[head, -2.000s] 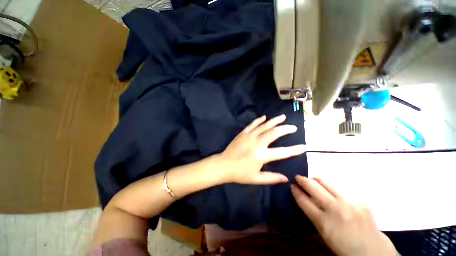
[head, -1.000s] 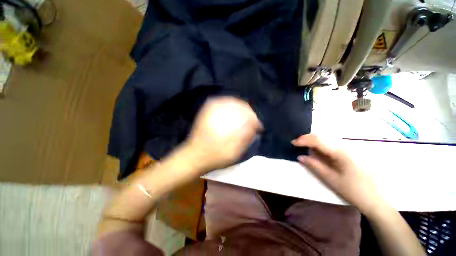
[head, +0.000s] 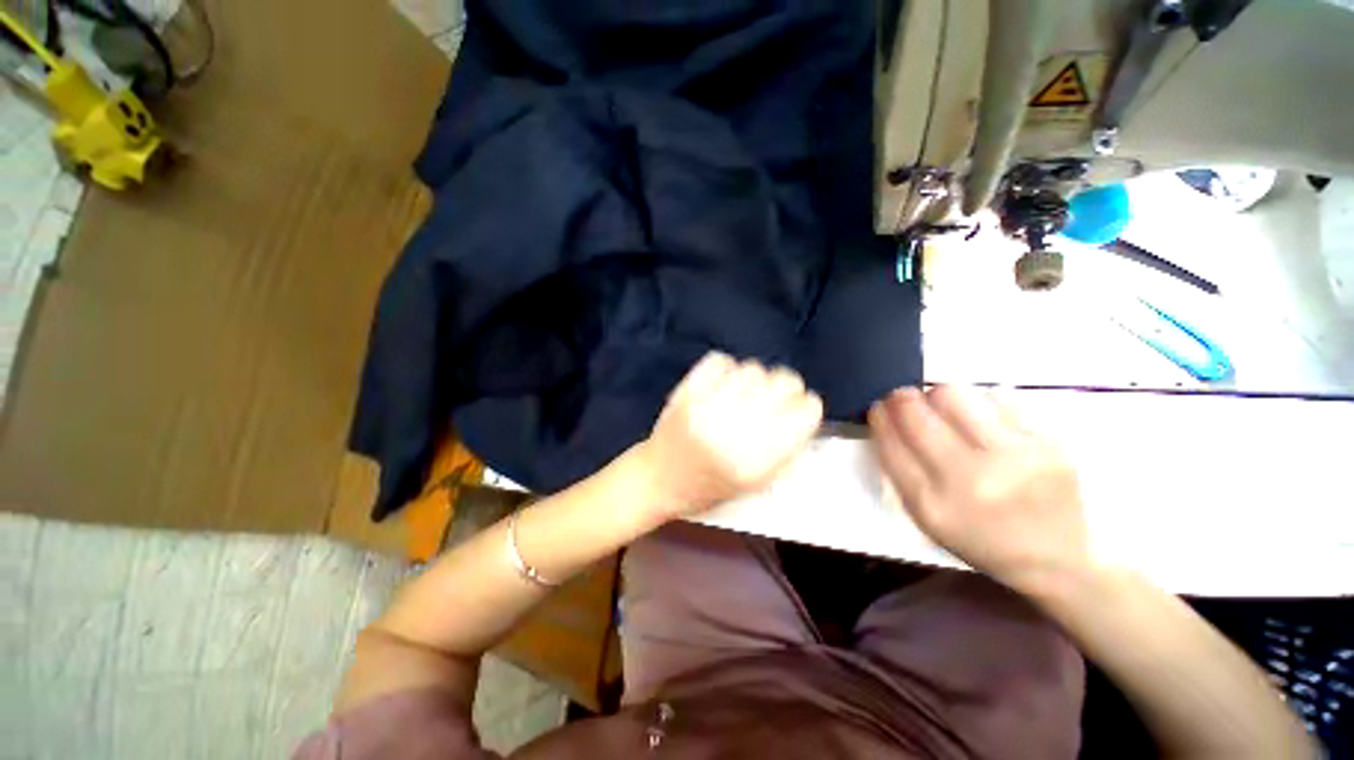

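Observation:
A dark navy garment [head: 698, 193] lies bunched left of the sewing machine head [head: 973, 104], its right edge running under the presser foot [head: 907, 260]. My left hand [head: 735, 431] is curled with its fingers closed on the garment's near edge; the fingertips are hidden. My right hand [head: 973, 468] lies on the white table at the garment's near right corner, its fingertips at the cloth edge. Whether they pinch the cloth cannot be told.
The white table [head: 1188, 475] runs along the front. A blue looped tool [head: 1188, 345], a thin black stick [head: 1163, 264] and a blue disc [head: 1097, 215] are right of the needle. A cardboard sheet [head: 238, 327] and a yellow object [head: 107, 137] are at the left.
The garment's near edge has moved away from me, baring the table front. My left hand has gone from spread flat on the cloth to curled at its near edge. My right hand stays near the corner.

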